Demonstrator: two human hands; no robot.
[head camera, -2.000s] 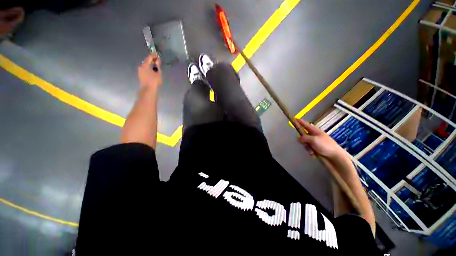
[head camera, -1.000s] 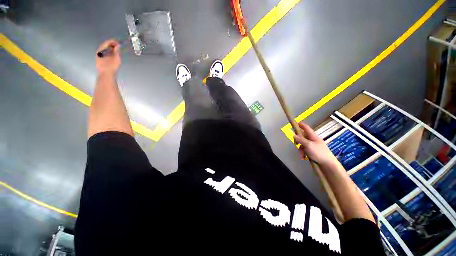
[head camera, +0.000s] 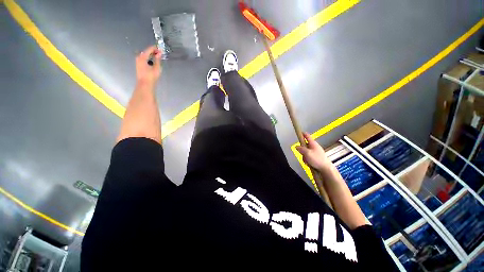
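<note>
My left hand (head camera: 148, 64) is bare and closed around the dark dustpan handle (head camera: 151, 61). The square silver-grey dustpan (head camera: 179, 36) is low at the floor, ahead and left of my shoes, with some specks in it. My right hand (head camera: 312, 153) is bare and grips the tan broom handle (head camera: 284, 93). The red-orange broom head (head camera: 259, 22) is on the floor ahead and right of my shoes, beside the yellow line and apart from the dustpan. Small debris (head camera: 211, 48) lies on the floor between the dustpan and the broom head.
Yellow floor lines (head camera: 313, 26) cross the grey floor. A white-framed rack (head camera: 406, 186) with blue goods stands close on my right, with brown boxes (head camera: 456, 95) beyond. A metal-framed object (head camera: 32, 252) is at the lower left. A green floor sign (head camera: 86, 187) lies left.
Since one second ago, my left hand has moved right, closer to the dustpan. The broom head has turned and shows whole again. My feet have shifted, and the view has moved over the floor.
</note>
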